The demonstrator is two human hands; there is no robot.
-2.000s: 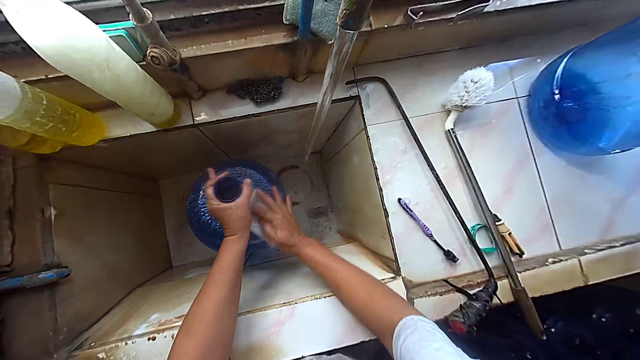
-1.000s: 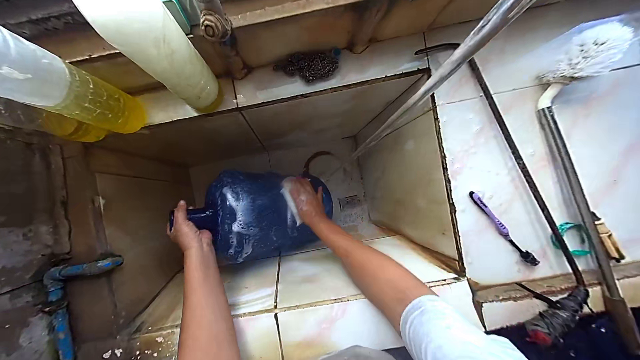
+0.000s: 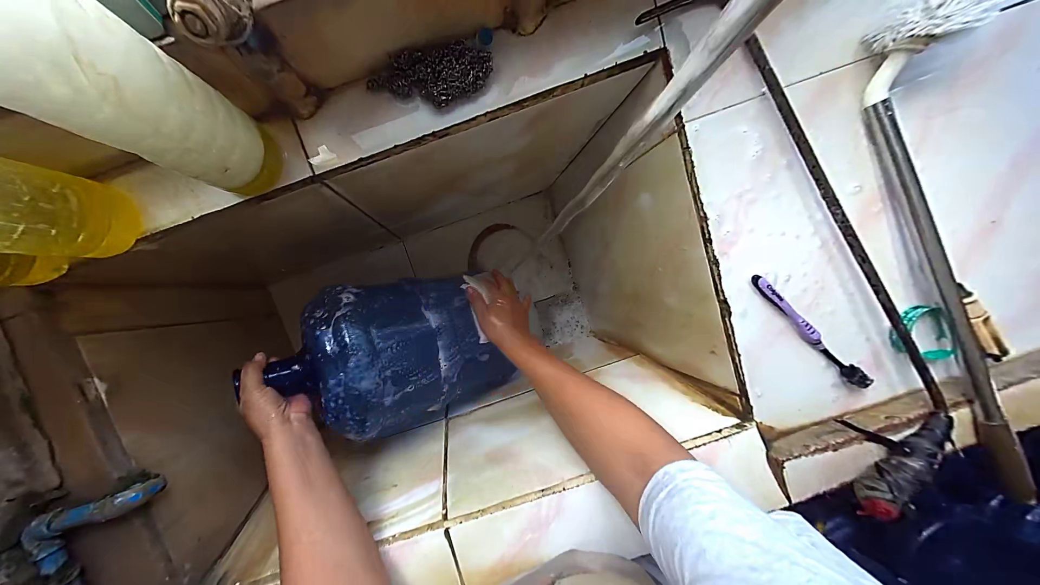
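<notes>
A large blue plastic water jug (image 3: 398,349) lies on its side in a tiled basin (image 3: 650,244), with soap suds on its wall. Its neck points left, and my left hand (image 3: 276,402) is wrapped round that neck. My right hand (image 3: 500,313) presses a white cloth (image 3: 481,284) against the jug near its base end. Part of the cloth is hidden under my fingers. A stream of water (image 3: 642,122) falls from the upper right into the basin, beyond my right hand.
On the right ledge lie a purple toothbrush (image 3: 792,313), a thin dark rod (image 3: 837,203), a white-headed brush (image 3: 918,162) and a green ring (image 3: 926,333). A metal scouring mesh (image 3: 439,73) sits on the back ledge. Containers with yellow liquid (image 3: 73,211) stand left, above a blue pipe (image 3: 97,512).
Two seconds ago the jug's mouth faced up, with both hands near it; one second ago it lay on its side. My right hand with the cloth remains near the base end.
</notes>
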